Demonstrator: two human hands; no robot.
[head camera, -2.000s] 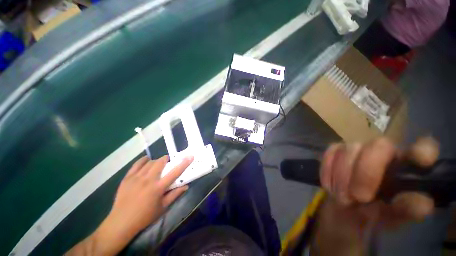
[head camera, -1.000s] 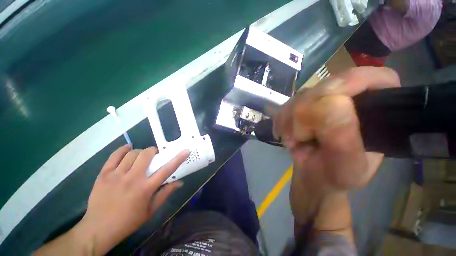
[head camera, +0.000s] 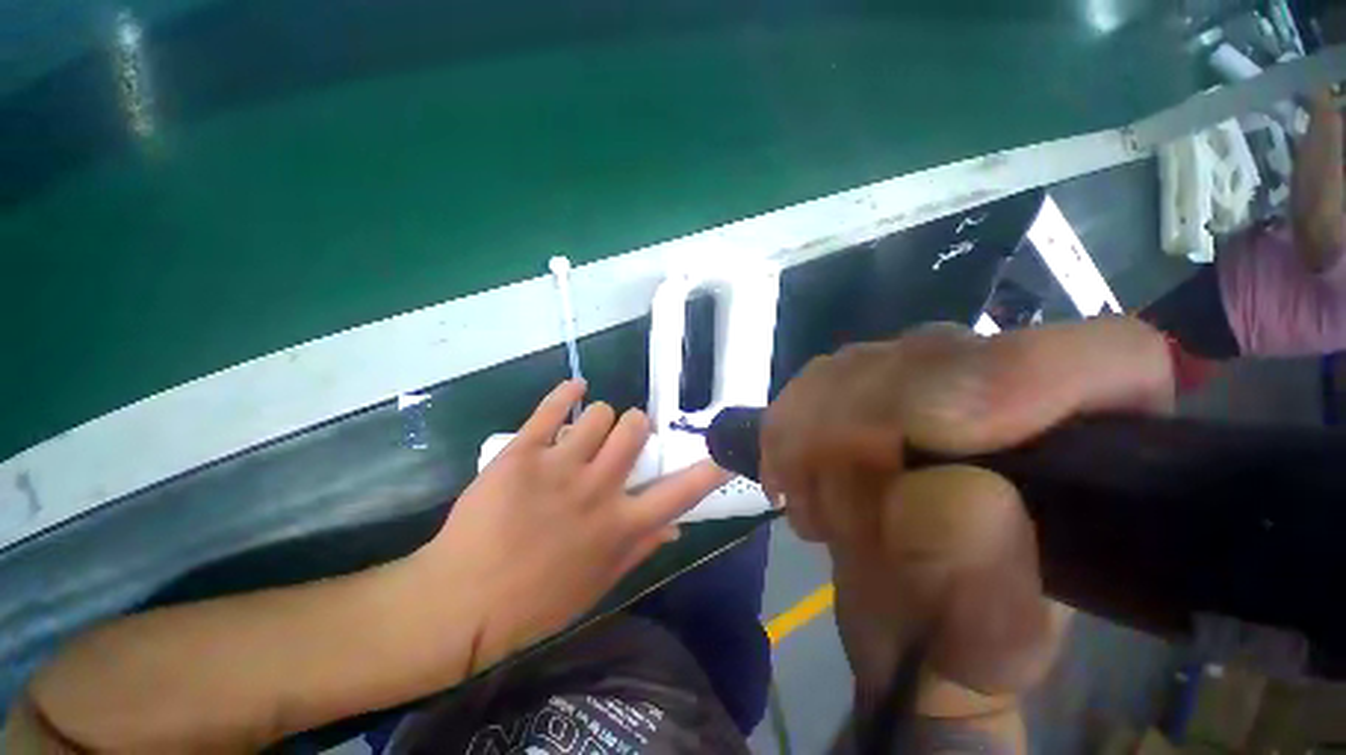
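Note:
The white appliance housing (head camera: 750, 317) lies on the dark ledge, its loop handle pointing towards the belt. My left hand (head camera: 576, 479) lies on the barrel and holds it, index finger stretched along it. A thin pale lead (head camera: 567, 317) with a knob end sticks out beside the handle. My right hand (head camera: 915, 443), blurred, is shut on the black electric screwdriver (head camera: 1166, 516). Its nose is at the housing near the base of the handle. Whether a screw is at the bit cannot be seen.
The green belt (head camera: 620, 133) runs behind a pale rail (head camera: 915, 196). The screw feeder (head camera: 1081, 254) stands right, mostly hidden by my right hand. White housings (head camera: 1208, 192) and a person in a pink sleeve (head camera: 1269, 288) are at the far right.
My right hand has moved the screwdriver from beside the screw feeder left to the housing. My left hand still holds the housing. The camera view has turned, so the feeder appears further right.

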